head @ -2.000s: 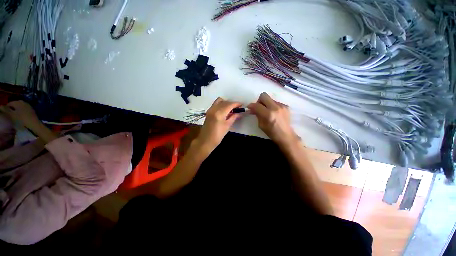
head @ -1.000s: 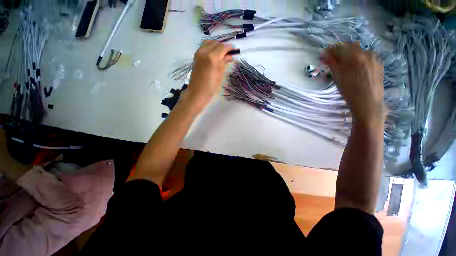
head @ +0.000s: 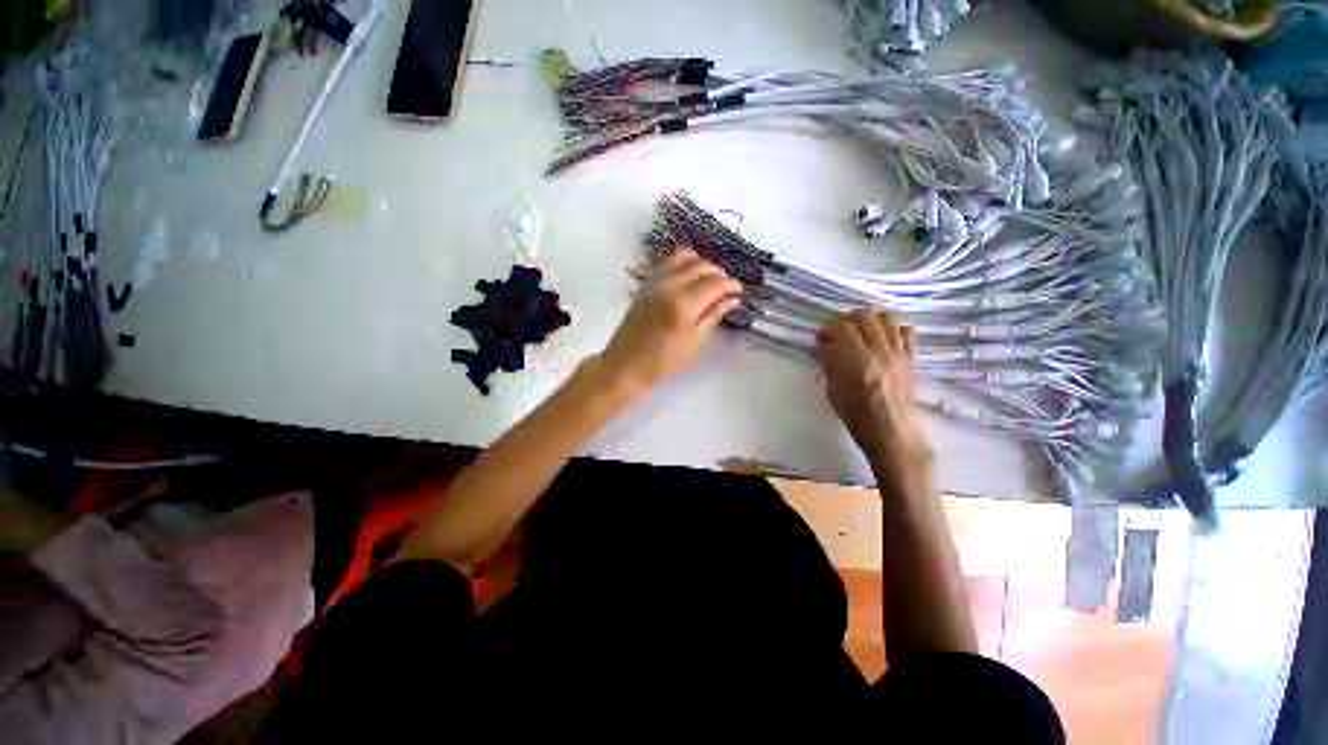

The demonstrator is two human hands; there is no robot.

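White-grey multi-core cables (head: 932, 299) lie in a fanned bundle in front of me, with dark red and black wire ends (head: 692, 218) to the left. My left hand (head: 677, 313) is at the near wire ends, thumb and fingers pinched on a cable beside a black band; its fingertips partly hide the wires. My right hand (head: 870, 364) has its fingers curled onto a cable at the bundle's near edge, right of my left hand. A pile of black sleeves (head: 510, 320) lies left of my left hand. A smaller cable bundle with black bands (head: 714, 102) lies farther back.
Two dark phones (head: 434, 56) and a single white cable (head: 313, 117) lie at the back left. Grey tied hanks (head: 1194, 248) are at the right, a basket (head: 1194, 15) behind. More cables (head: 70, 218) lie far left. A person's pink sleeve (head: 190, 582) shows lower left.
Both hands have moved from the back bundle, where they held a black-sleeved cable stretched between them, down to the near bundle. The right hand has come left, closer to the left hand.
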